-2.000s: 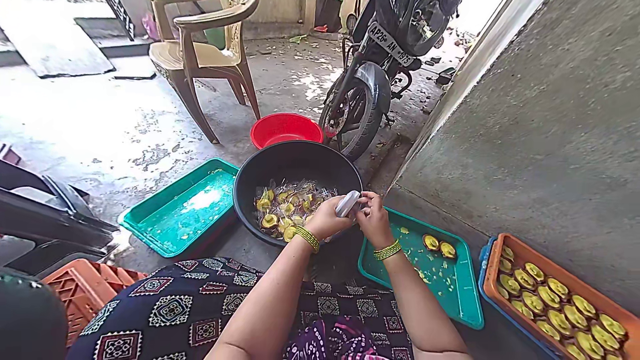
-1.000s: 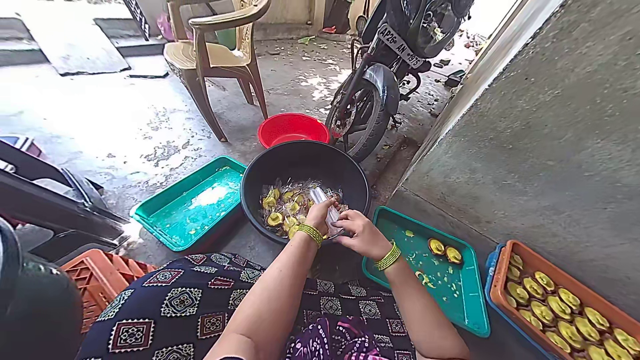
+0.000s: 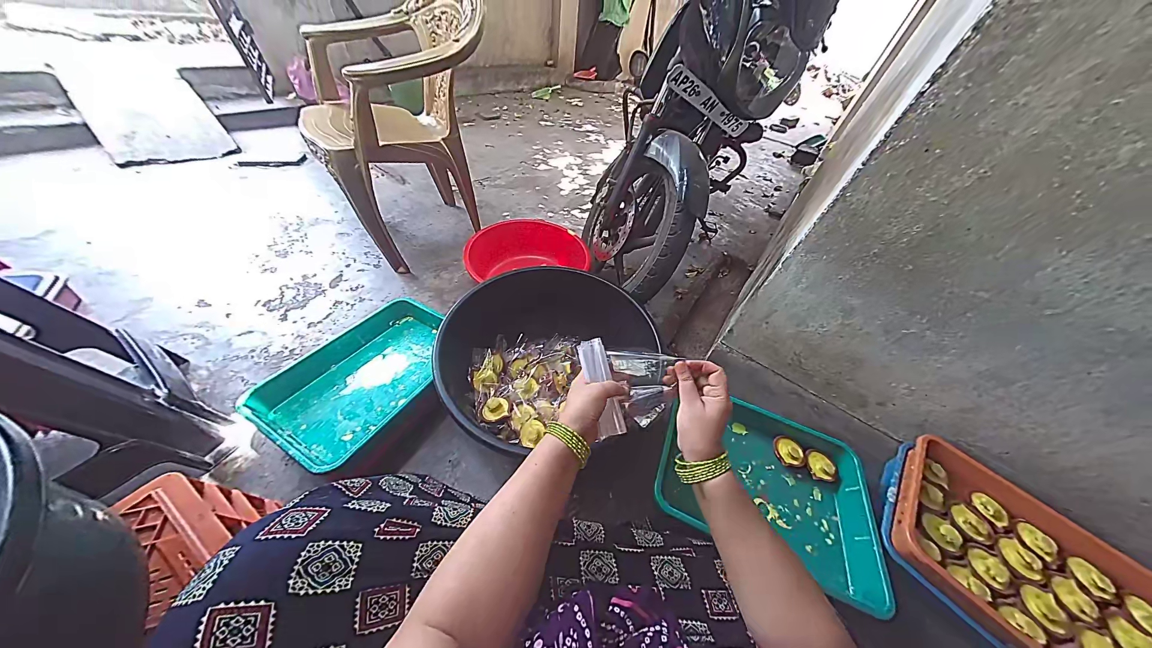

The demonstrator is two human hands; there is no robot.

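Observation:
Over the near right rim of a black tub (image 3: 459, 396), my left hand (image 3: 589, 405) grips a stack of clear plastic bags (image 3: 601, 382). My right hand (image 3: 702, 405) pinches the edge of clear film stretching from that stack. Inside the tub lie several yellow-topped food pieces (image 3: 526, 387) in clear wrappers. A green tray (image 3: 864, 558) to the right holds two unwrapped yellow-topped pieces (image 3: 804, 457) and yellow crumbs. Farther right, an orange tray (image 3: 1035, 486) over a blue one (image 3: 895, 504) holds rows of similar pieces.
Left of the tub lies another green tray (image 3: 346, 396) with crumbs. Behind the tub are a red basin (image 3: 526, 250), a plastic armchair (image 3: 387, 126) and a motorcycle (image 3: 666, 189). A concrete wall (image 3: 972, 270) rises at right. An orange crate (image 3: 180, 531) and a dark container (image 3: 72, 558) are at left.
My right hand has moved right, away from my left hand, and clear film now stretches between them. One second ago the hands were close together at the bag stack.

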